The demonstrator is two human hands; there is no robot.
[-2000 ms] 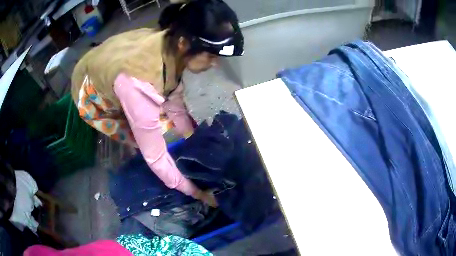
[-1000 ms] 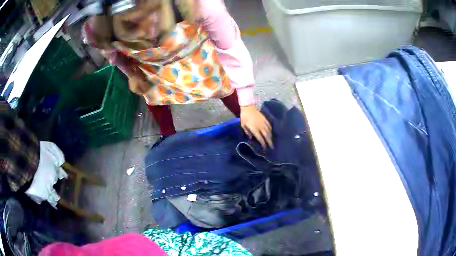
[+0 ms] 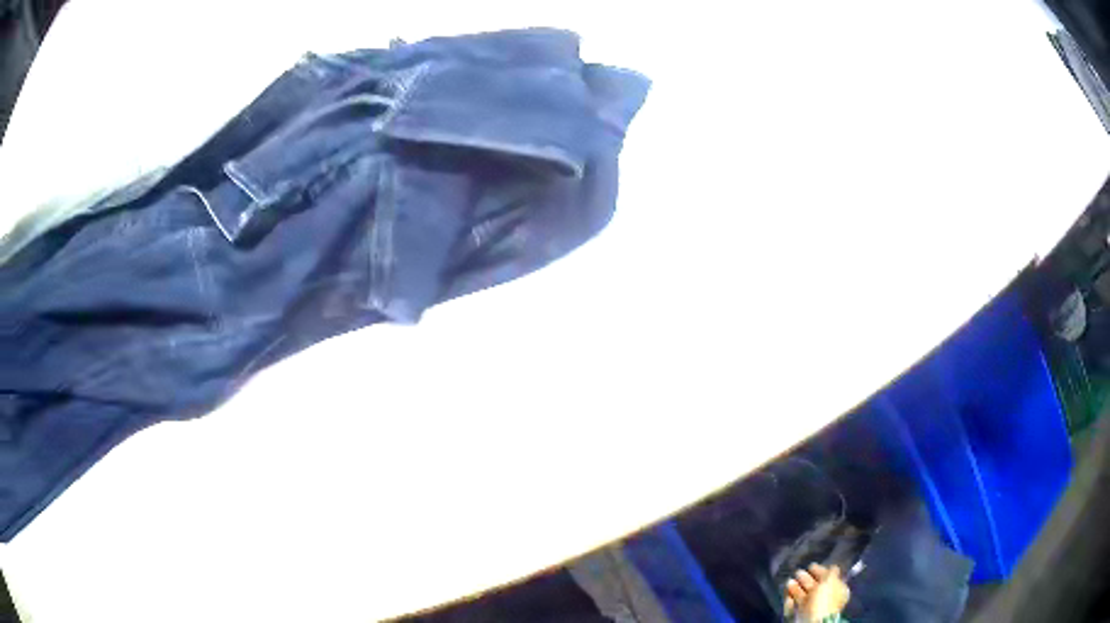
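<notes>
A dark blue denim garment lies across the left and upper part of the white table, with pale stitched seams and a flap or panel showing. My right hand is small and low at the bottom right, below the table edge, with a bit of teal patterned sleeve. Its fingers are curled against dark denim there; whether they grip it is hard to tell. My left hand is not in the picture.
A bright blue crate panel stands beyond the table's curved edge on the right. Another blue edge shows under the table at the bottom, beside grey cloth. Something green is at the far right.
The view has swung round to the table. The person in the pink sleeves, the green crate and the grey bin have left the picture. My right hand has come into view.
</notes>
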